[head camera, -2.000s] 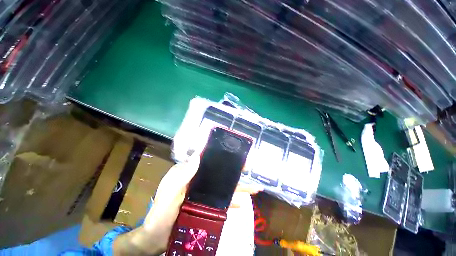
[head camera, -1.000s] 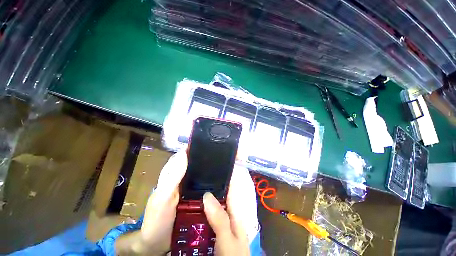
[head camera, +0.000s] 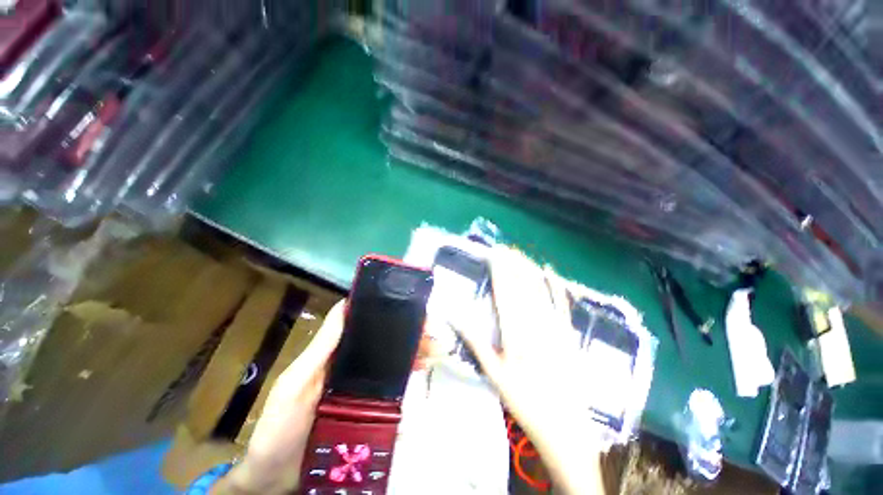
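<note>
My left hand (head camera: pixel 290 406) holds an open red flip phone (head camera: pixel 378 334) upright above the bench edge, with its black screen half up and its red keypad with a pink flower-like pattern below. The white, shiny lens tray (head camera: pixel 634 401) lies on the bench, with black-framed lenses in it. My right hand (head camera: pixel 537 343) is over the middle of this tray, fingers pointing up and left, and hides part of it. The hand is blurred, so I cannot tell if its fingers hold a lens. A white cloth or pad (head camera: pixel 450 435) is between the hands.
Stacked clear phone trays (head camera: pixel 581 126) stand behind, with more at left (head camera: pixel 126 106). Tweezers (head camera: pixel 670 305), a white strip (head camera: pixel 745 343), two dark panels (head camera: pixel 799 421) and crumpled film (head camera: pixel 705 430) lie at right. A red coil (head camera: pixel 528 459) and open cartons (head camera: pixel 116 338) are below.
My right hand has left the phone and moved right over the lens tray. The phone stays in my left hand. The view has shifted, and the orange-yellow handle no longer shows.
</note>
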